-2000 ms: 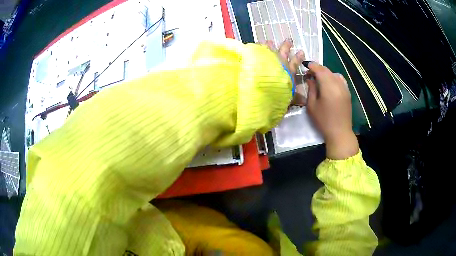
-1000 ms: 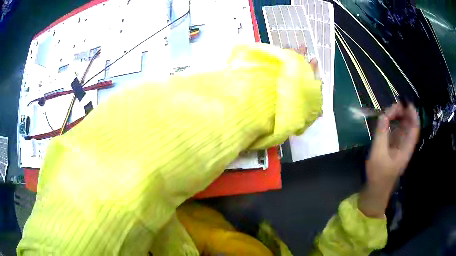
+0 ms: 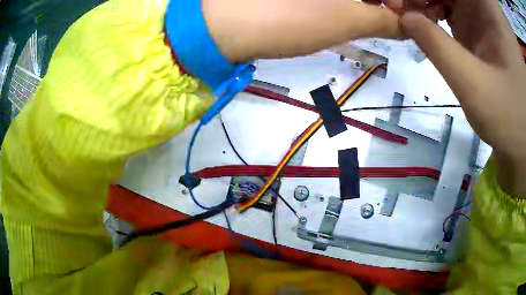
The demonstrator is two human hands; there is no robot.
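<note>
The white metal display back (image 3: 369,230) lies under my arms. A black tape piece (image 3: 327,110) crosses the upper red cable bundle (image 3: 282,99) and the multicolour cable (image 3: 305,136). Another black tape piece (image 3: 348,173) crosses the lower red cable bundle (image 3: 242,171). A black sleeved cable (image 3: 173,222) reaches a connector (image 3: 254,193). My left hand (image 3: 375,22) reaches in from the left at the top edge. My right hand (image 3: 470,63) meets it from the right. Both are partly cut off, and I cannot tell what the fingers hold.
A blue wrist strap (image 3: 196,40) with a cord hangs from my left wrist over the panel. A thin black wire (image 3: 398,107) runs rightward. A metal bracket (image 3: 369,246) sits near the panel's lower edge. Red foam (image 3: 150,216) borders the front. Sheets (image 3: 26,75) lie far left.
The view has shifted from the sheets and strips to a close view of the panel's cables. My hands, apart before, are now together at the top edge.
</note>
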